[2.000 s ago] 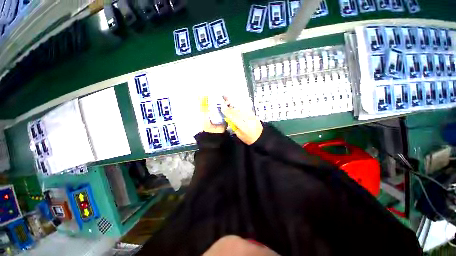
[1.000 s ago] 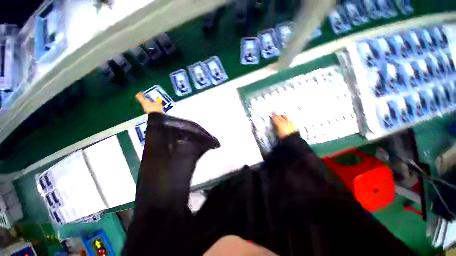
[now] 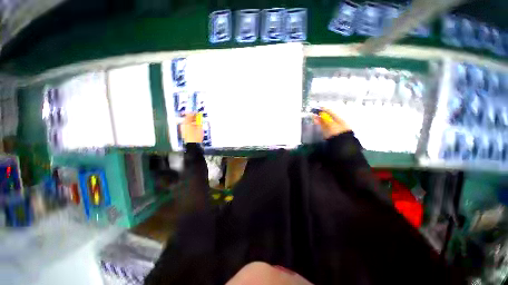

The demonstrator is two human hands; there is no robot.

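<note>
The frame is blurred. My left hand (image 3: pixel 192 130) is over the lower left of a white panel sheet (image 3: pixel 253 100), its yellow-tipped fingers at the blue-bordered printed panels (image 3: pixel 199 103). Its fingers hide part of them, and whether it grips one cannot be told. My right hand (image 3: pixel 333 123) is at the left edge of the clear parts tray (image 3: pixel 379 131), with yellow on a fingertip. Its fingers are pinched on a small part (image 3: pixel 316 111) with a dark end. Rows of pale parts lie in the tray.
Loose panels (image 3: pixel 248 25) lie in groups on the green conveyor belt behind the pale rail (image 3: pixel 133 58). A panel stack (image 3: pixel 473 117) is at the right and white sheets (image 3: pixel 83 111) are at the left. A red stool (image 3: pixel 406 206) stands below the bench. A blurred bar crosses the upper right.
My left hand has come back from the belt to the sheet, and a fourth panel now lies beside three on the belt. My right hand is now at the tray's left edge. The view has shifted.
</note>
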